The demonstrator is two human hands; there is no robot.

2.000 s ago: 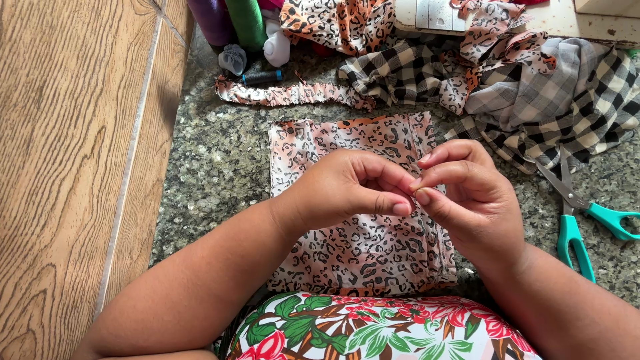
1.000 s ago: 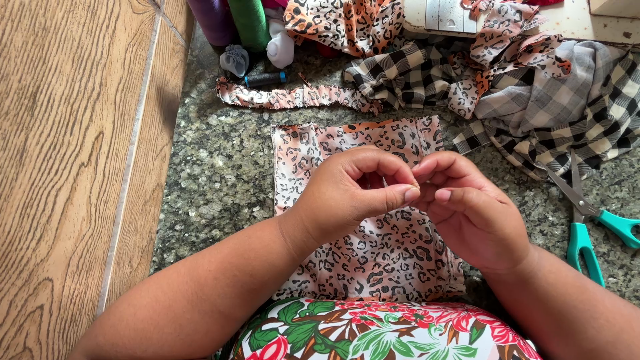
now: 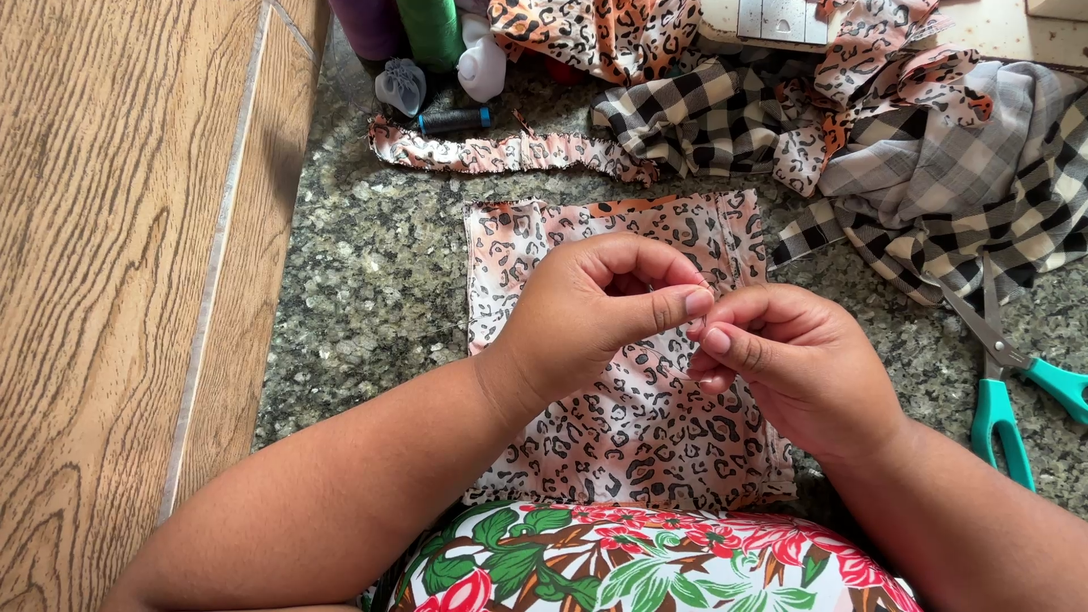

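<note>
A folded piece of leopard-print fabric point(image 3: 629, 433) lies flat on the granite counter in front of me. Above it my left hand point(image 3: 608, 310) pinches thumb and forefinger together, with what looks like a fine thread at the tips. My right hand point(image 3: 778, 357) meets it there, thumb against curled fingers; whatever small thing it pinches is too fine to make out. Teal-handled scissors point(image 3: 1003, 361) lie partly spread on the counter to the right. A gathered leopard-print strip point(image 3: 510, 155) lies beyond the fabric, beside a small dark thread spool point(image 3: 455, 120).
Purple point(image 3: 370, 30) and green thread cones point(image 3: 429, 34) stand at the back left. Black-and-white checked fabric point(image 3: 926, 229) is heaped at the back right, under leopard-print scraps point(image 3: 880, 64). A sewing machine's base point(image 3: 782, 21) shows at the top edge. Granite counter point(image 3: 357, 289) borders a wood-look surface point(image 3: 110, 255).
My fingers have shifted slightly against each other, and both hands stay close together over the leopard-print fabric. The fabric and scissors lie as before.
</note>
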